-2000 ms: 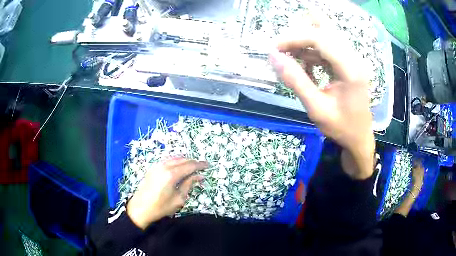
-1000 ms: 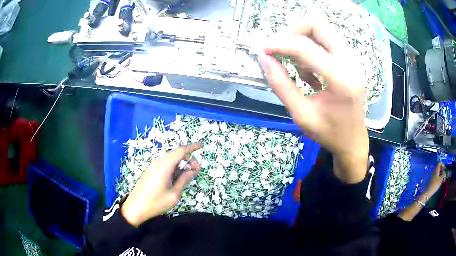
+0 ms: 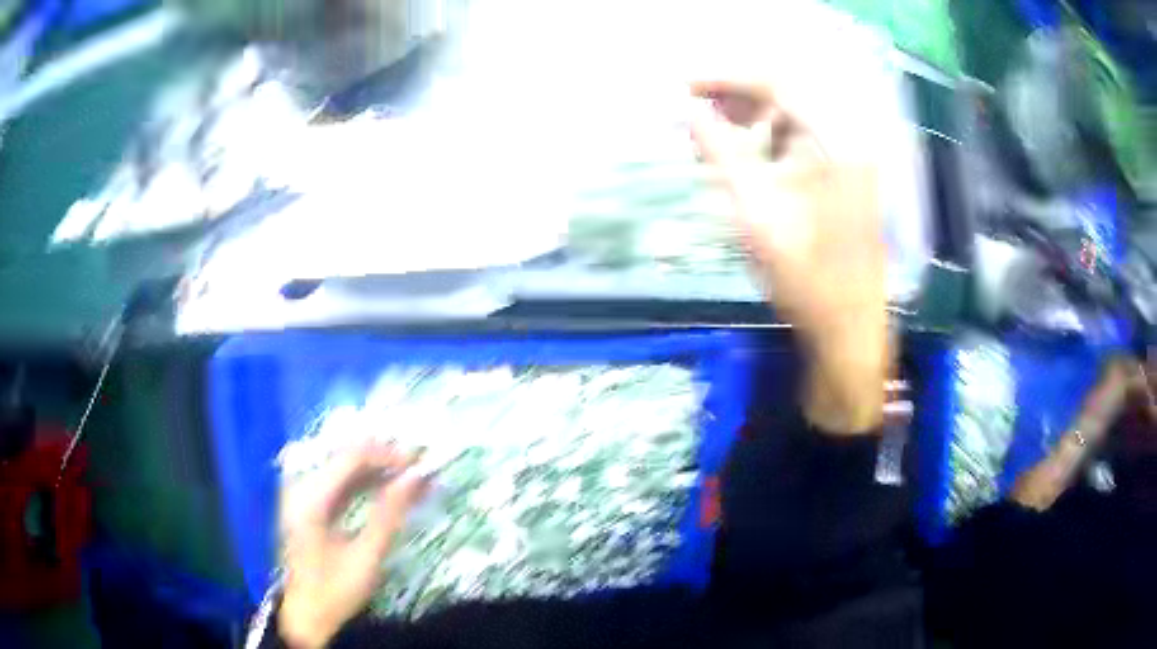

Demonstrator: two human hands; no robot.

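The frame is strongly blurred and overexposed. My left hand [image 3: 343, 526] is over the left part of the blue plastic bin [image 3: 241, 425], which is full of loose wired connectors [image 3: 546, 482]. Its thumb and fingers are curved; whether it holds a part cannot be told. My right hand [image 3: 812, 209] is raised over the bench, in front of the heaped parts, thumb and fingertips close together. Whether a part is between them cannot be told. The pneumatic fixture [image 3: 381, 235] is a washed-out white shape to its left; its details are lost in glare.
A red object [image 3: 45, 520] is at the far left. The green bench top [image 3: 76, 285] shows left of the fixture. At the right, another person's hand [image 3: 1078, 437] reaches by a second blue bin [image 3: 1034, 393] with similar parts. Blurred machinery [image 3: 1028, 285] stands above it.
The whole view has shifted and blurred, with the bench edge and blue bin lower in the picture. My left hand is nearer the bin's left side. My right hand stays raised over the bench.
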